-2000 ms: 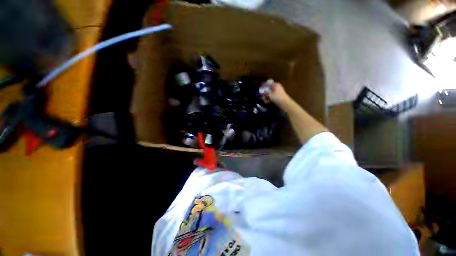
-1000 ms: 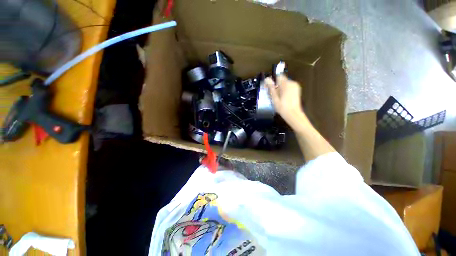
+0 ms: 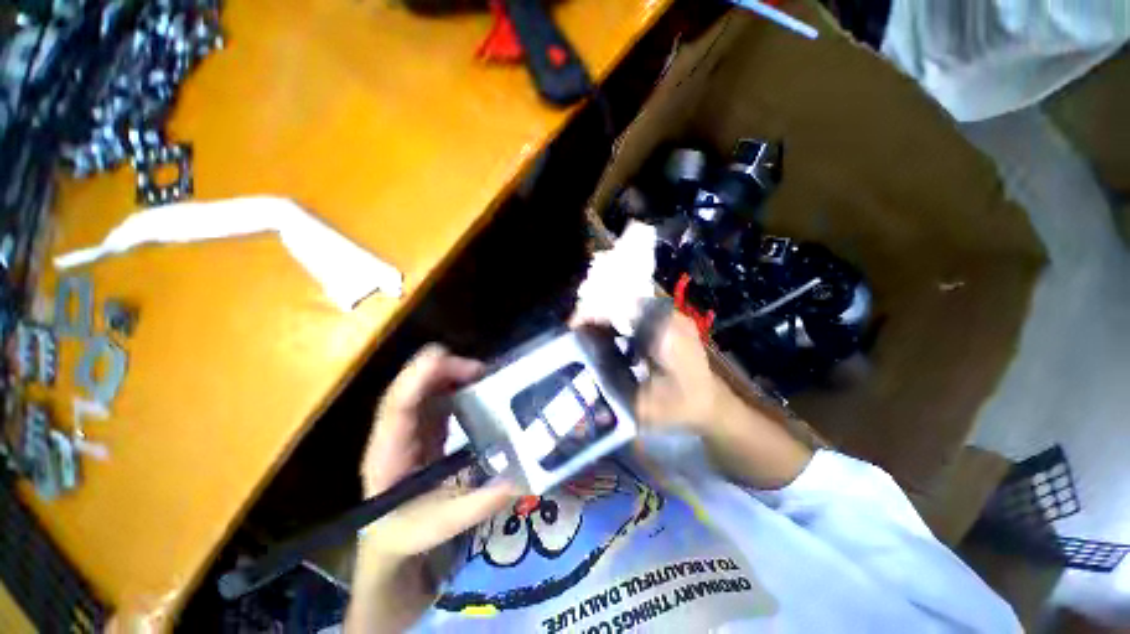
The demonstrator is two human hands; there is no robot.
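A silver-grey camera housing [image 3: 496, 419] with a black rounded front panel is held over my lap, its square face turned up. A black flat antenna sticks out from it to the lower left. My left hand [image 3: 415, 464] grips the housing from the left, slightly blurred. My right hand [image 3: 682, 384] is at its right side, with a white wiping cloth [image 3: 620, 275] bunched at the fingers. The right fingertips are partly hidden.
The carton [image 3: 954, 266] at the right holds a heap of camera head units [image 3: 805, 303]. The orange-yellow bench [image 3: 310, 136] at the left bears a white strip [image 3: 242, 217], bracket plates [image 3: 99, 369] and a glue gun [image 3: 545, 56]. A red piece [image 3: 692, 307] is at the carton rim.
The view has swung toward the bench. My right hand has come out of the carton, and my left hand has come into view. A housing is now held between them, with the white cloth beside it.
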